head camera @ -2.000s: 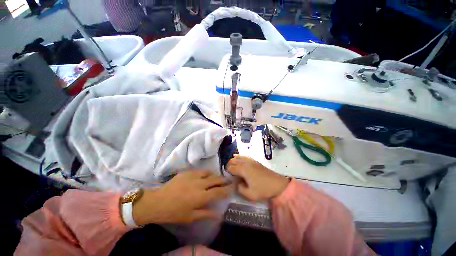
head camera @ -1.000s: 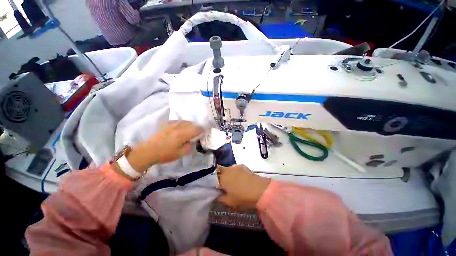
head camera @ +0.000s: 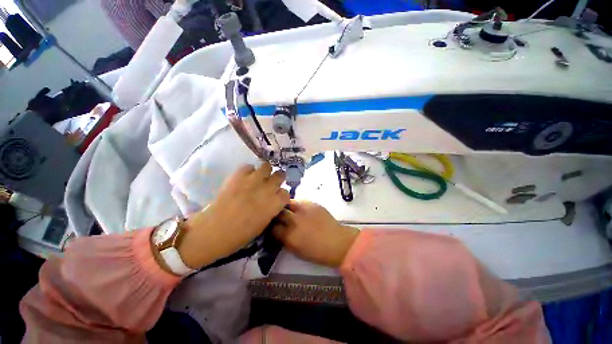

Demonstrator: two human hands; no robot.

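A large light grey garment (head camera: 134, 168) lies heaped left of the needle of a white sewing machine (head camera: 376, 74). A dark panel (head camera: 268, 254) shows below my fingers and runs toward the table's front edge. My left hand (head camera: 240, 201), with a watch on the wrist, is at the presser foot (head camera: 293, 176), its fingertips bent down on the cloth. My right hand (head camera: 312, 230) is close beside it, fingers curled on the dark cloth's edge. The fingertips of both hands nearly meet and hide the seam edge between them.
Right of the foot lie dark metal snips (head camera: 345, 178), scissors with green and yellow handles (head camera: 415, 183) and a thin white stick (head camera: 480, 199). A marked ruler strip (head camera: 302, 291) runs along the front edge. A grey fan-like box (head camera: 30, 151) stands left. A person's striped sleeve shows at top left.
The view has moved closer to the needle. My left hand has moved in toward the presser foot, beside my right hand. The dark strip across the grey cloth is now mostly covered.
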